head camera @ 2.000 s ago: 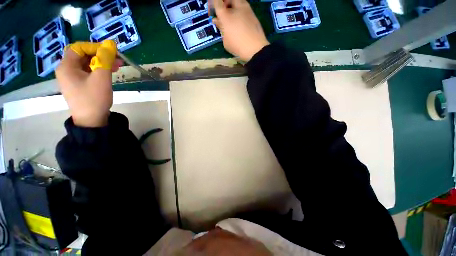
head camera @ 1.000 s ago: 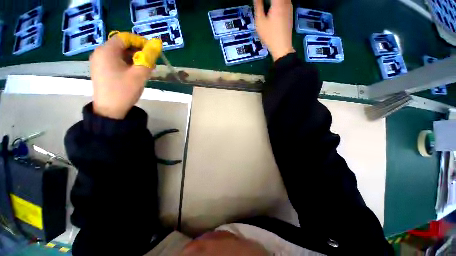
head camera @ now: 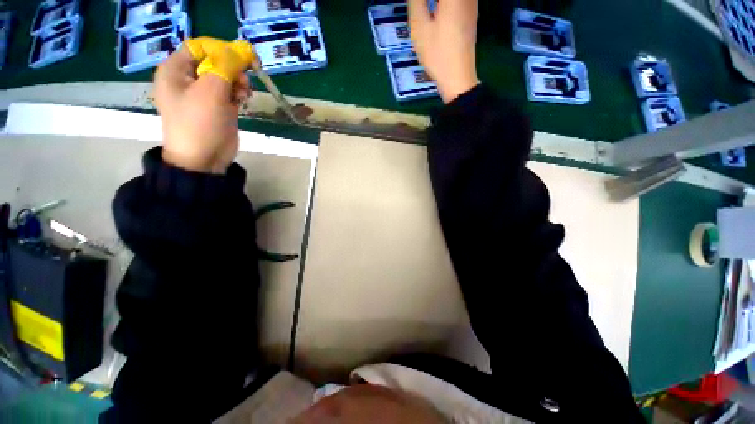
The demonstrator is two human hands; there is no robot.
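Observation:
My left hand [head camera: 203,99], with yellow finger cots [head camera: 222,56] on the thumb and finger, is closed on a slim grey rod-like tool [head camera: 275,93]; its tip points down right over the worn edge rail. My right hand [head camera: 445,41] reaches over the belt at the top, its fingertips cut off by the picture's edge. It is above and beside a light-blue plastic housing [head camera: 407,76] and partly covers it. Whether it holds anything cannot be seen. Another housing [head camera: 286,45] lies just right of my left hand, with dark parts inside.
More housings lie in pairs on the dark-green conveyor belt [head camera: 348,83]. Dark-green plier handles [head camera: 277,256] lie on the beige sheets [head camera: 372,240]. A black box [head camera: 62,306] is at left. A bundle of grey strips [head camera: 646,178], a slanted metal post [head camera: 687,132] and a tape roll [head camera: 704,244] are at right.
Since two seconds ago, the view has shifted and the housings appear further right. My right hand has moved from one housing pair to the top edge. My left hand still holds the slim tool.

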